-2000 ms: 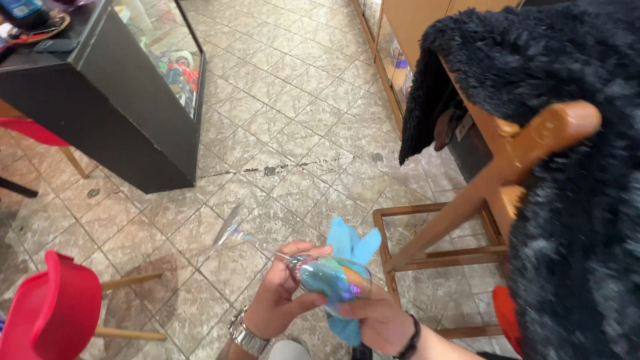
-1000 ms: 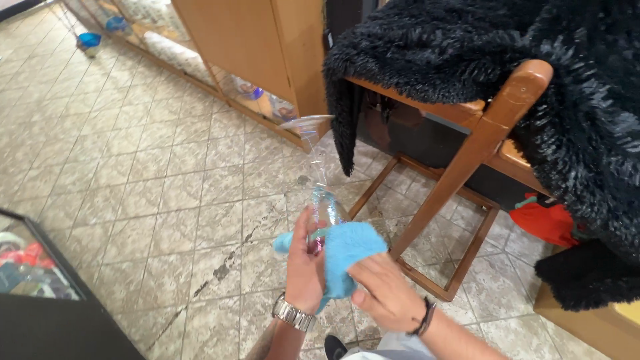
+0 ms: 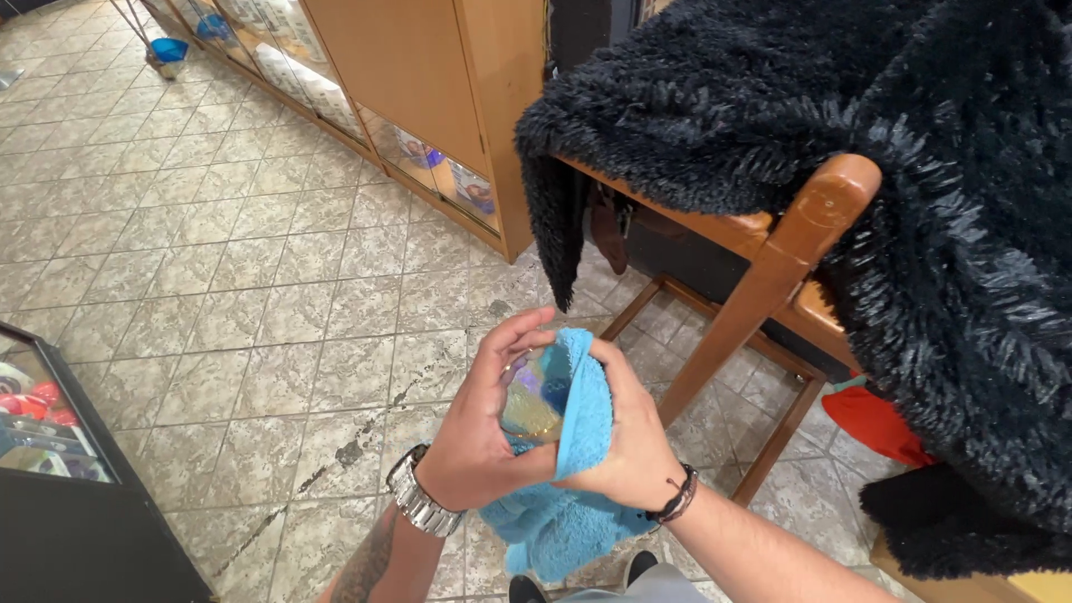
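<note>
An iridescent glass (image 3: pixel 529 402), seen from its rim end, is cupped between my two hands low in the middle of the view. My left hand (image 3: pixel 481 419), with a metal watch at the wrist, wraps the glass's left side, thumb across the near edge. A light blue cloth (image 3: pixel 586 419) is folded over the right side of the rim and hangs below both hands. My right hand (image 3: pixel 632 431), with a dark braided bracelet, presses the cloth against the glass. The stem and foot of the glass are hidden.
A wooden frame (image 3: pixel 754 293) draped with black fur fabric (image 3: pixel 754 109) stands close on the right. A wooden cabinet (image 3: pixel 402 67) with glass-fronted shelves is ahead. A black-edged display case (image 3: pixel 75 519) is at the lower left. A blue dustpan (image 3: pixel 169 50) stands far back on tiles.
The glass has turned from foot pointing away to its opening facing up toward me. The cloth, bunched over the bowl a second ago, now lies over the rim's right side. The view has swung.
</note>
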